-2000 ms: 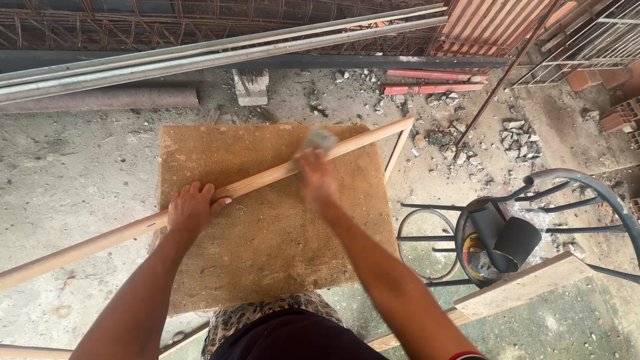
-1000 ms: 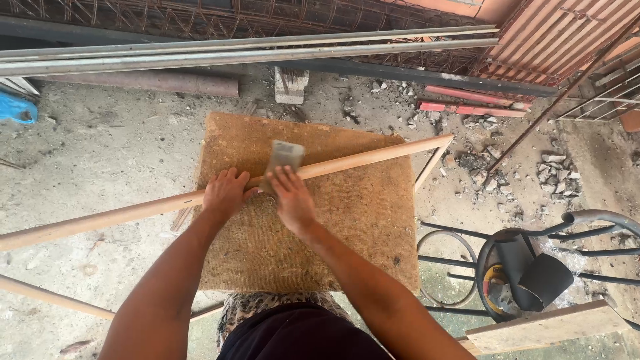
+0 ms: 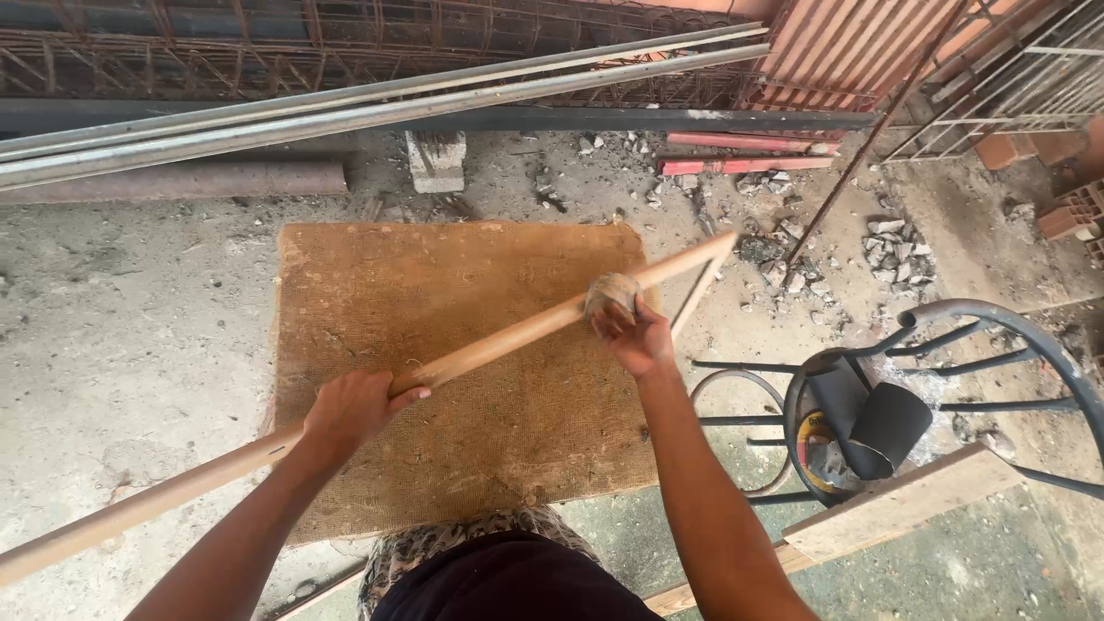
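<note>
A long wooden frame rail [image 3: 509,341] lies slantwise across a worn, fabric-textured brown board [image 3: 483,431]. My left hand [image 3: 358,410] is closed around the rail over the board's left part. Near the rail's far end, my right hand [image 3: 634,332] holds a blurred greyish piece [image 3: 612,296], perhaps folded sandpaper, against the wood. A shorter frame member [image 3: 697,293] meets the rail at a sharp corner past the board's right edge.
On the right, a round metal chair [image 3: 1018,323] holds rolled black abrasive sheets [image 3: 893,427], with a wooden plank [image 3: 906,500] beside it. Metal bars [image 3: 388,108], a concrete block [image 3: 435,164], red bars [image 3: 746,164] and rubble [image 3: 897,250] lie beyond the board.
My right hand has slid along the rail from beside my left hand toward the far corner, still with the greyish piece. My left hand still grips the rail.
</note>
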